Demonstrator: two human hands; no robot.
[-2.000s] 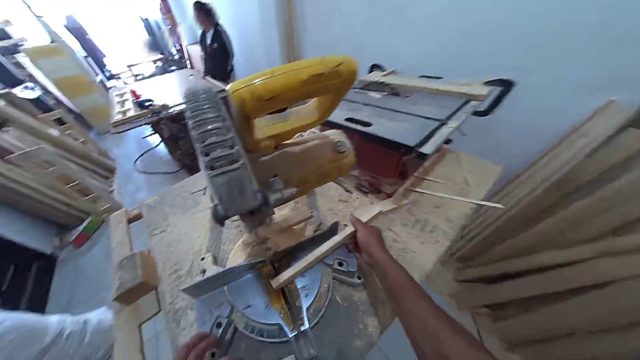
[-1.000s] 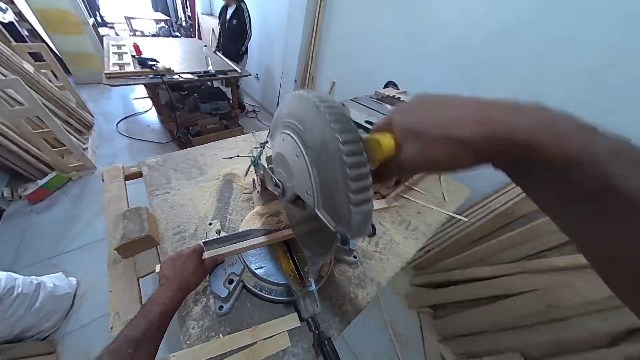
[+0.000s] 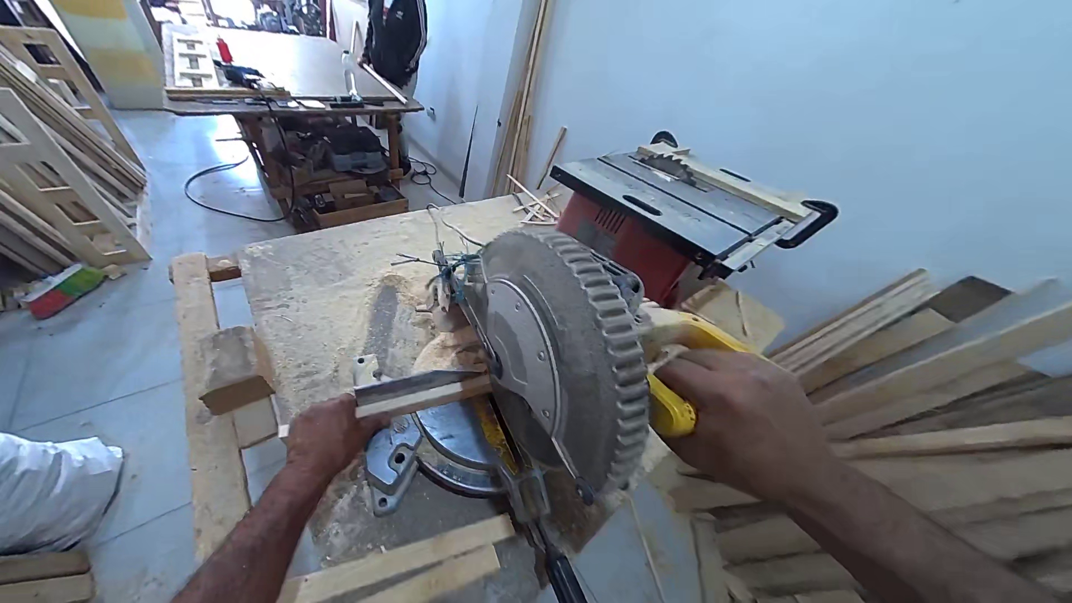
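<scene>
A miter saw (image 3: 553, 352) with a grey ribbed blade guard stands on a sawdust-covered bench, its head lowered over the turntable (image 3: 461, 444). My right hand (image 3: 737, 410) is closed around its yellow handle (image 3: 674, 406), right of the guard. My left hand (image 3: 325, 434) grips the left end of a thin wooden strip (image 3: 423, 395), which lies along the metal fence (image 3: 410, 383). The strip's right end runs behind the guard, where the blade's lower part is hidden.
A table saw (image 3: 670, 209) with a bare toothed blade stands behind, right. Boards (image 3: 946, 402) lean at the right. A wood block (image 3: 237, 368) sits left, loose strips (image 3: 419, 569) in front. A person (image 3: 395, 42) stands by the far worktable (image 3: 285, 67). A cable (image 3: 209, 209) lies on the floor.
Two seconds ago the saw head was raised and my right hand held a wooden strip; one second ago that hand was at the handle and my left hand on the strip. The view has shifted.
</scene>
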